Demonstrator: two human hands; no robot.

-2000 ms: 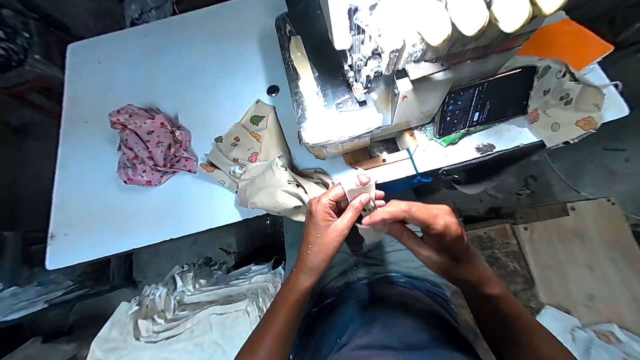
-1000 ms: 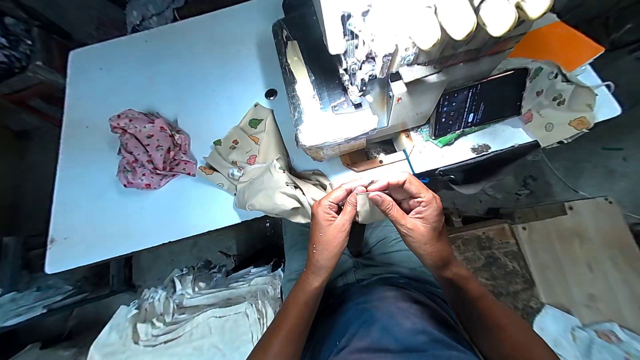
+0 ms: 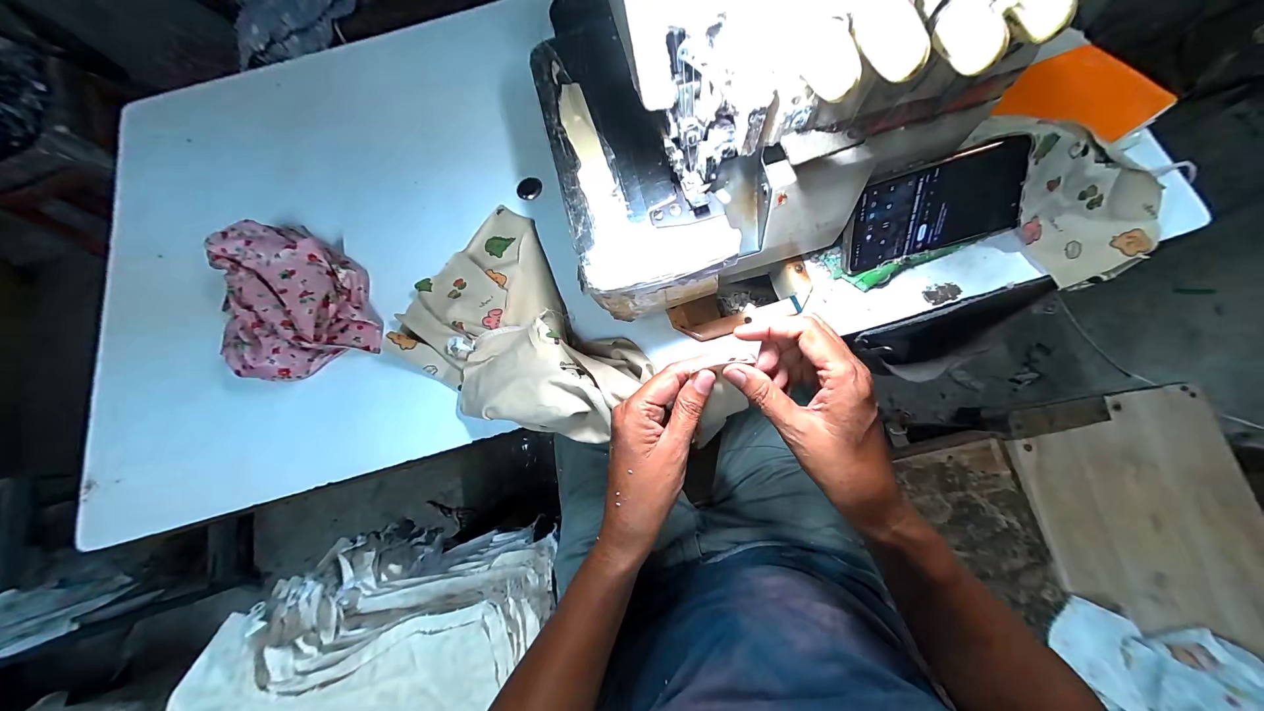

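Note:
A cream fabric piece printed with small coloured figures lies bunched over the front edge of the white table and runs to my hands. My left hand pinches its edge between thumb and index finger. Close beside it, my right hand pinches the same cloth edge with thumb and fingertips. Both hands are over my lap, just below the lit industrial sewing machine. A crumpled pink floral cloth rests on the table to the left.
A smartphone lies right of the machine, beside more printed cloth and an orange sheet. The white table has a front edge left of my lap. Stacked pale cloths sit below it, and a wooden board stands lower right.
Two seconds ago a small cloth flap stood up between my hands; now it is lower. My right hand has come round, with its fingertips level with those of my left hand.

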